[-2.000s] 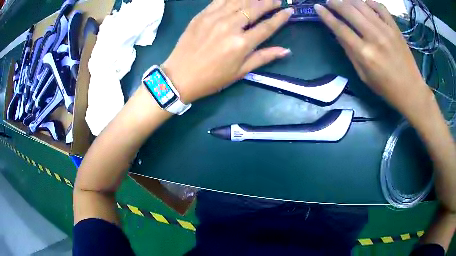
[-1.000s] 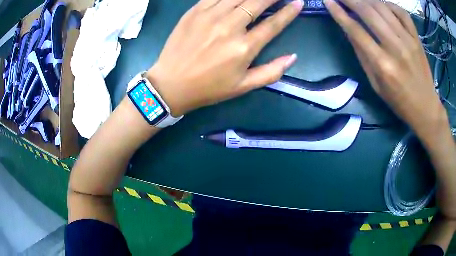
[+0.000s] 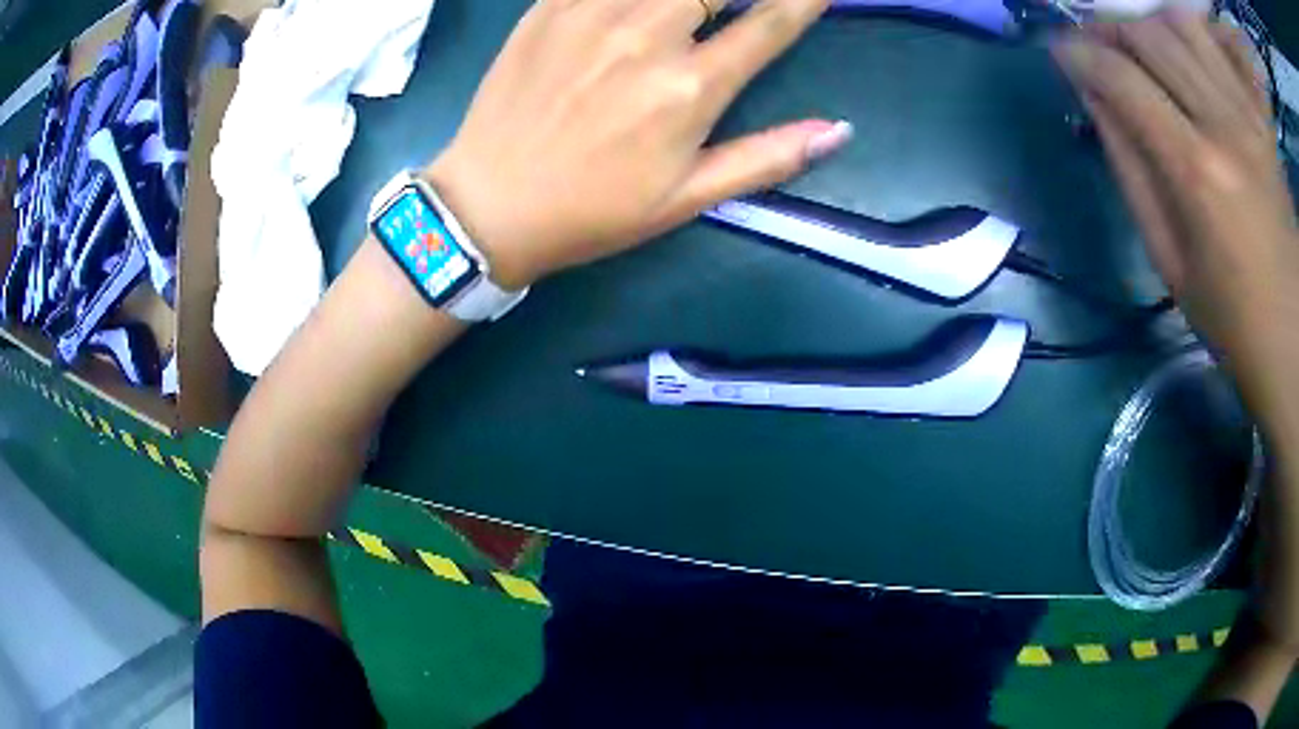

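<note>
A 3D pen [image 3: 926,12] lies at the top edge, partly cut off by the picture. My left hand [image 3: 627,128] is over its left part; the fingertips are cut off or at the pen, so its hold is hidden. My right hand [image 3: 1175,128] is blurred, just right of the pen's tail; whether it holds anything cannot be told. A second 3D pen [image 3: 912,259] lies below, its tip hidden under my left hand. A third 3D pen [image 3: 841,393] lies nearest me, tip to the left. Black cables [image 3: 1090,346] leave the tails of these two.
A brown carton [image 3: 202,285] heaped with pens [image 3: 136,214] stands at left. A crumpled white cloth [image 3: 271,185] lies beside it. A clear filament coil [image 3: 1125,484] lies at the mat's right front edge, near my right forearm. More cables show at the top right.
My right hand has moved right, away from the top pen's display area to beyond its tail. The top pen's display no longer shows. My left hand has shifted slightly up and left.
</note>
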